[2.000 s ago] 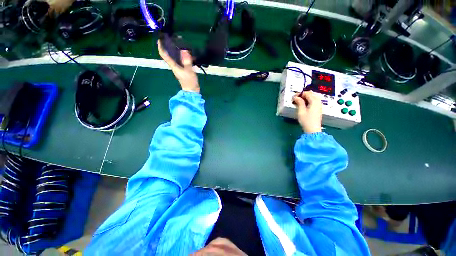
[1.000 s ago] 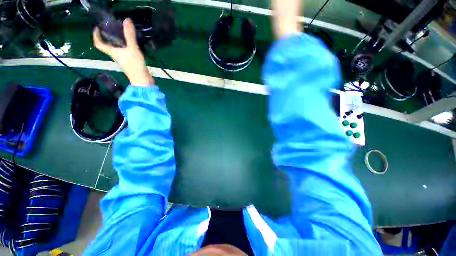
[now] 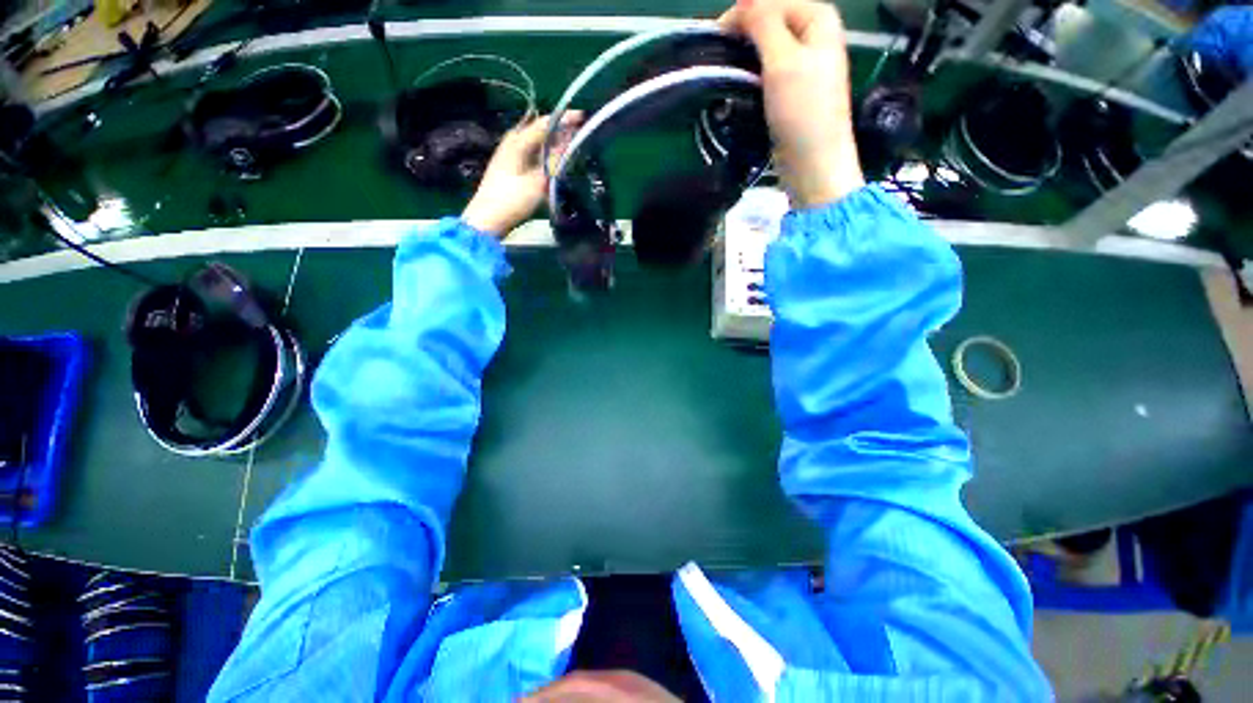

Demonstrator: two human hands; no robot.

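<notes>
A black headset with two pale headband bars [image 3: 646,91] is held up over the bench's far edge, its ear cups hanging down. My right hand [image 3: 797,76] grips the headband at its upper right. My left hand [image 3: 520,168] is at the left side of the headband, fingers partly hidden behind it. The white headset tester [image 3: 743,268] stands behind and is partly covered by my right arm; its digits and green knobs are hidden.
Another headset [image 3: 285,389] lies on the bench at left. A blue tray [image 3: 62,426] is at far left. A tape roll [image 3: 987,368] lies right of the tester. Several headsets sit on the green conveyor behind the pale rail [image 3: 399,245].
The glowing headset seen earlier is gone from its place. My right hand left the tester, reached to the conveyor and now holds an unlit headset. My left hand moved right to this headset.
</notes>
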